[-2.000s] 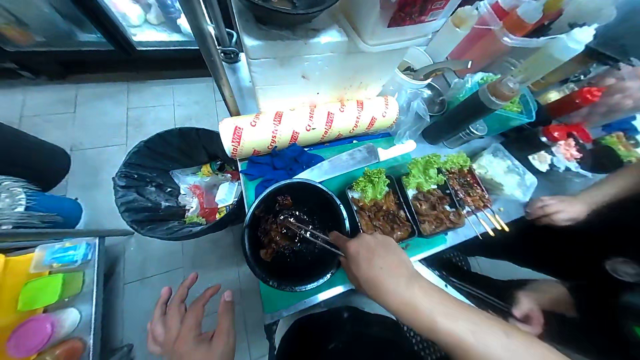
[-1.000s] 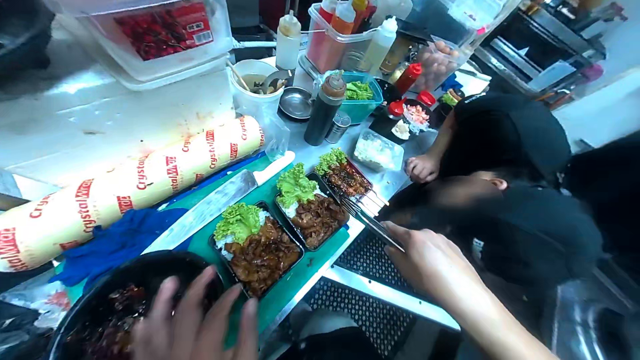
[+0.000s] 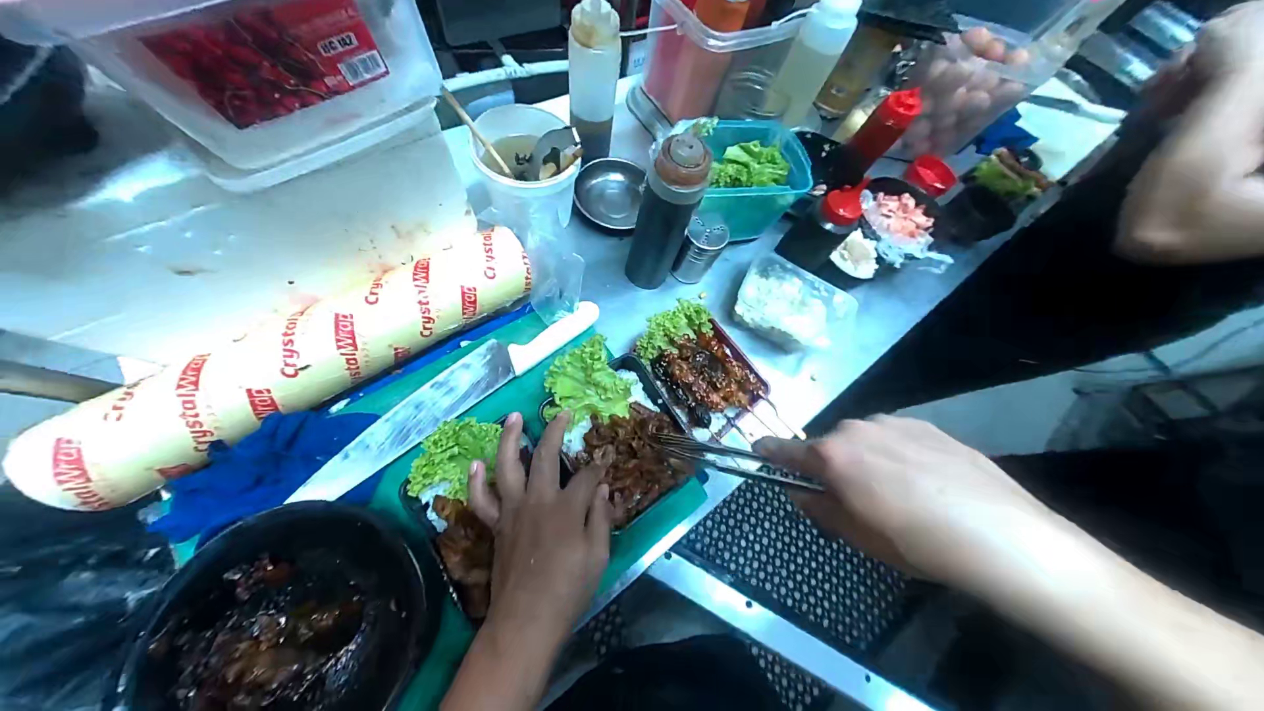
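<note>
Metal tongs (image 3: 736, 462) are gripped in my right hand (image 3: 869, 484), their tips on the sauced meat (image 3: 632, 459) in the middle black tray. My left hand (image 3: 548, 518) is spread, fingers apart, over the left black tray and the near side of the middle one, holding nothing. Both trays have lettuce (image 3: 588, 380) and white rice at their far ends. Beside them, a third tray holds skewered meat (image 3: 706, 370) with lettuce. At the lower left, a black bowl (image 3: 415, 592) contains dark sauced meat. A large knife (image 3: 444, 405) with a white handle lies behind the trays on a green cutting board (image 3: 681, 513).
A plastic wrap roll (image 3: 286, 355) and a blue cloth (image 3: 262, 464) lie behind the knife. Sauce bottles (image 3: 671, 207), a white tub (image 3: 523, 188), a teal lettuce basket (image 3: 760, 202) and a clear container (image 3: 790, 301) stand farther back. Another person's arm (image 3: 1195, 168) is at right.
My left hand has moved from over the black bowl onto the trays. The tongs in my right hand have moved from near the skewer tray to the middle tray's meat.
</note>
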